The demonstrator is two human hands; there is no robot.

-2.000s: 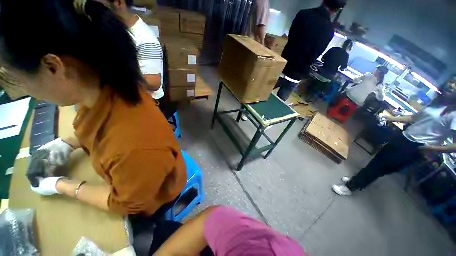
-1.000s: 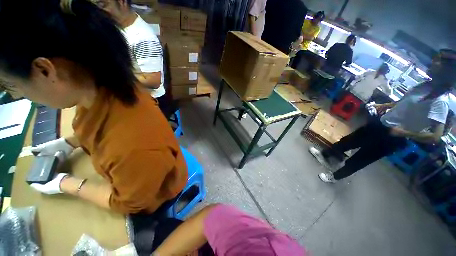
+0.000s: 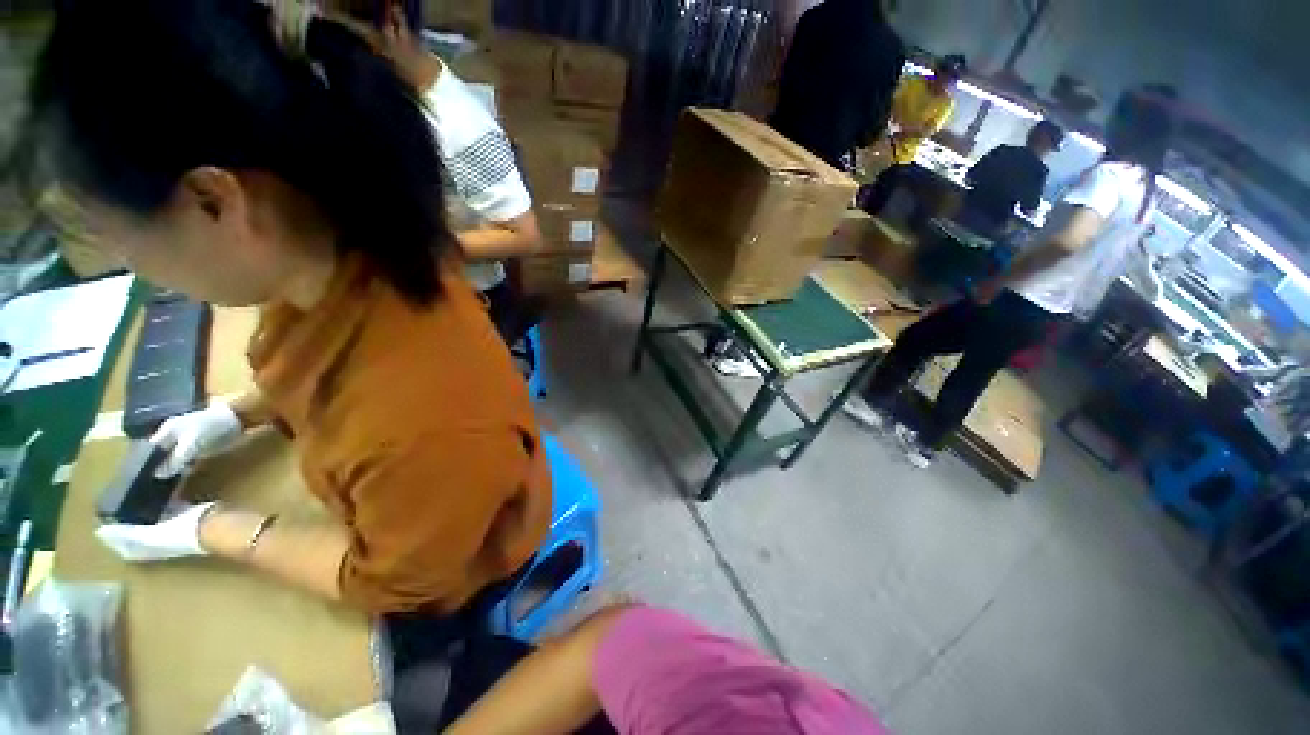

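Note:
A pink sleeve and bare forearm reach in from the bottom edge. My right hand [image 3: 367, 721] shows only as a bit of white glove at the bottom edge; its fingers are hidden or cut off. Just left of it a clear bubble bag [image 3: 270, 701] with something dark at its mouth or inside is partly cut off. My left hand is out of the picture. Filled bubble bags [image 3: 69, 653] with dark contents lie at the lower left on the tan cardboard [image 3: 216, 632].
A neighbour in an orange top [image 3: 410, 431] holds a dark unit [image 3: 140, 485] in white gloves. Dark units [image 3: 168, 359] lie in a row beyond. A blue stool [image 3: 560, 539], a large carton [image 3: 754, 208] on a green-topped table [image 3: 812, 328], and other people stand further off.
The view has shifted slightly, so the neighbour and carton appear further right. The neighbour's gloves have moved on the dark unit. A walking person in white has moved left across the aisle.

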